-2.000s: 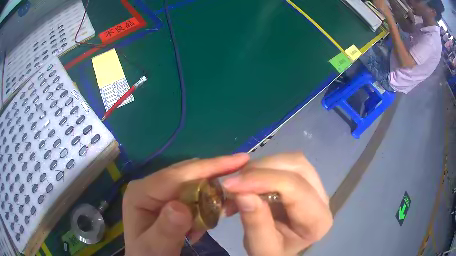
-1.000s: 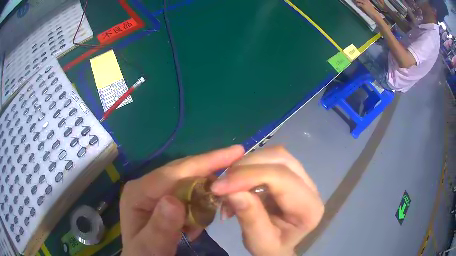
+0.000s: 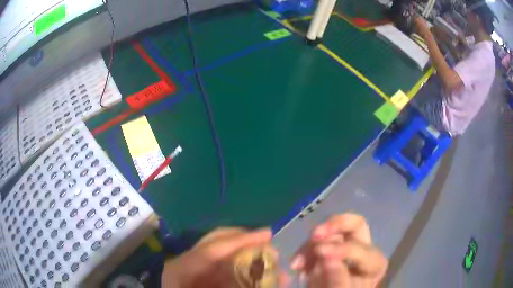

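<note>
My left hand [image 3: 211, 259] is at the bottom centre, blurred, with its fingers around the slotted brass holder [image 3: 256, 270], whose slotted face shows. My right hand [image 3: 343, 256] is just to the right, apart from the holder, with its fingers curled together. Blur hides whether anything is between its fingertips. The white parts tray [image 3: 73, 197] with rows of dark ovals lies at the left.
A red pen [image 3: 162, 167] lies across the yellow-and-white card [image 3: 140, 140]. A red label [image 3: 151, 94] and a dark cable [image 3: 208, 107] are on the green bench [image 3: 270, 124]. Rear trays [image 3: 67, 93] stand below the screen. A person sits at right on a blue stool [image 3: 413, 149].
The view has tilted up, showing more of the screen and the bench's back. My right hand has moved away from the brass holder. Both hands sit lower in the picture.
</note>
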